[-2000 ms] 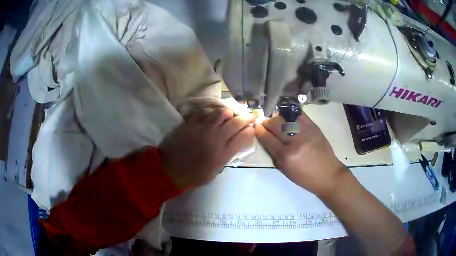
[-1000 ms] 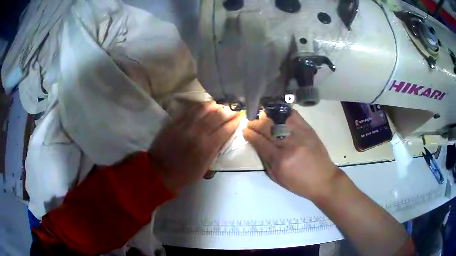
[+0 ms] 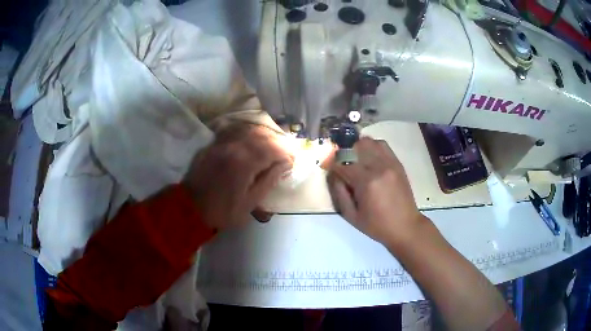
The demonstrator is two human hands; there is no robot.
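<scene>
A cream garment (image 3: 149,123) lies heaped left of the sewing machine (image 3: 402,58), its edge running under my left hand to the needle area (image 3: 308,145), which is washed out by lamp glow. My left hand (image 3: 243,171), in a red sleeve, lies on the garment edge with fingers bent at the left of the glow. My right hand (image 3: 372,187) is at the right of the needle, fingers curled, fingertips partly behind the dark tension dial (image 3: 345,136). Whether it pinches the cloth is hidden by the dial and glare.
A smartphone (image 3: 453,155) with a lit screen lies under the machine arm. Blue thread snips (image 3: 545,212) lie at the right of the bed, with dark handles (image 3: 579,207) beyond. A printed scale (image 3: 304,280) runs along the white table's front edge.
My hands have moved apart at the needle, and the right fingers are more curled. The left fingers have drawn back from the glow. The view has shifted slightly, moving the machine left.
</scene>
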